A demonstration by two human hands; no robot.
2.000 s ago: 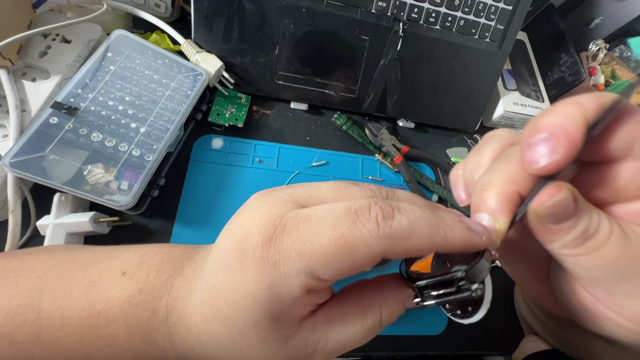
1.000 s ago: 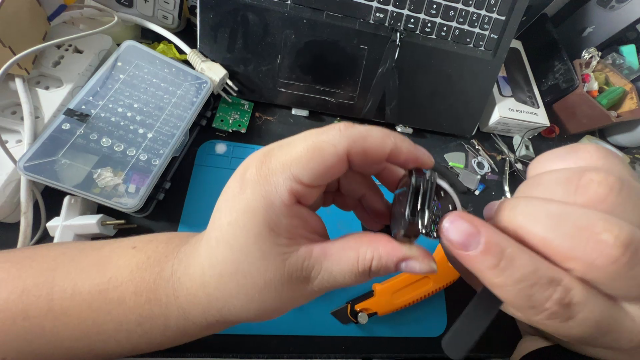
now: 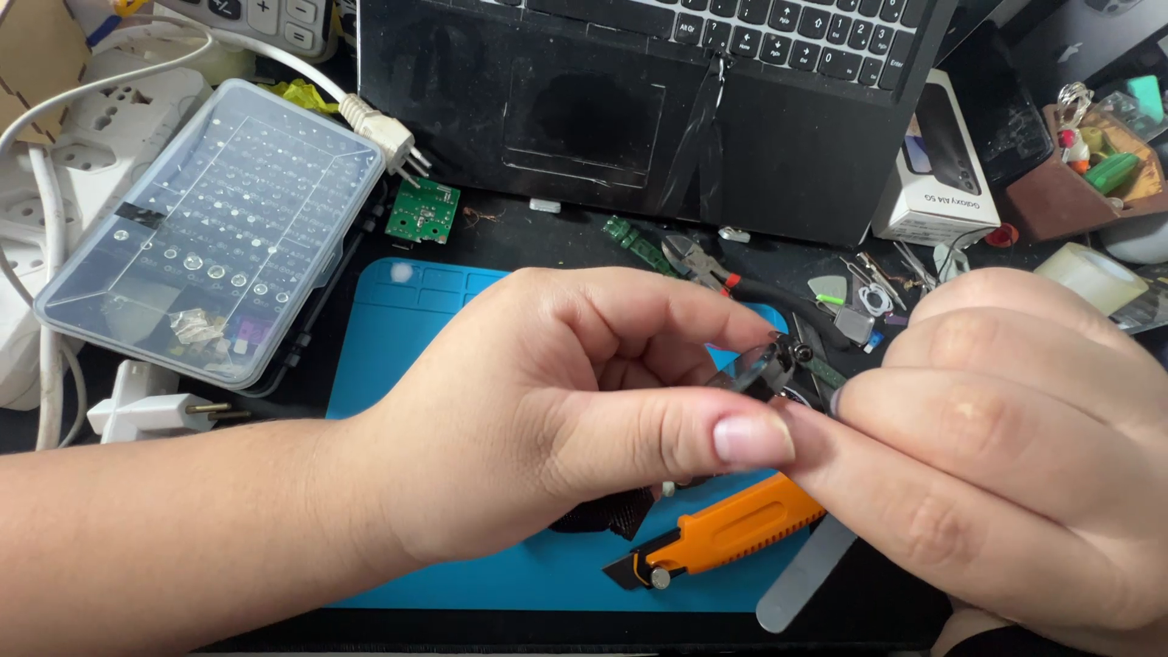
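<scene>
My left hand (image 3: 584, 411) holds a small dark watch case (image 3: 762, 368) with a glassy face, between thumb and forefinger above the blue silicone work mat (image 3: 438, 566). A dark woven strap (image 3: 613, 515) shows below that hand; whether it joins the case is hidden. My right hand (image 3: 1013, 456) is curled against the case's right side, its forefinger at the left thumb. From under its fingers a flat grey metal tool (image 3: 803, 579) points down toward the lower edge of the mat. An orange utility knife (image 3: 744, 525), blade bared, lies on the mat below the hands.
Behind the mat stands a black laptop (image 3: 584, 119). At left are a clear-lidded parts box (image 3: 219, 228), a white plug adapter (image 3: 151, 406) and a green circuit board (image 3: 422, 210). Cutting pliers (image 3: 698, 260), small parts (image 3: 858, 319), a phone box (image 3: 940, 173) and a tape roll (image 3: 1090, 278) sit right.
The hands have shifted and the case is turned differently between the left fingers. The orange knife and the pliers, partly covered in one earlier frame or another, both show now. The right hand has curled closed.
</scene>
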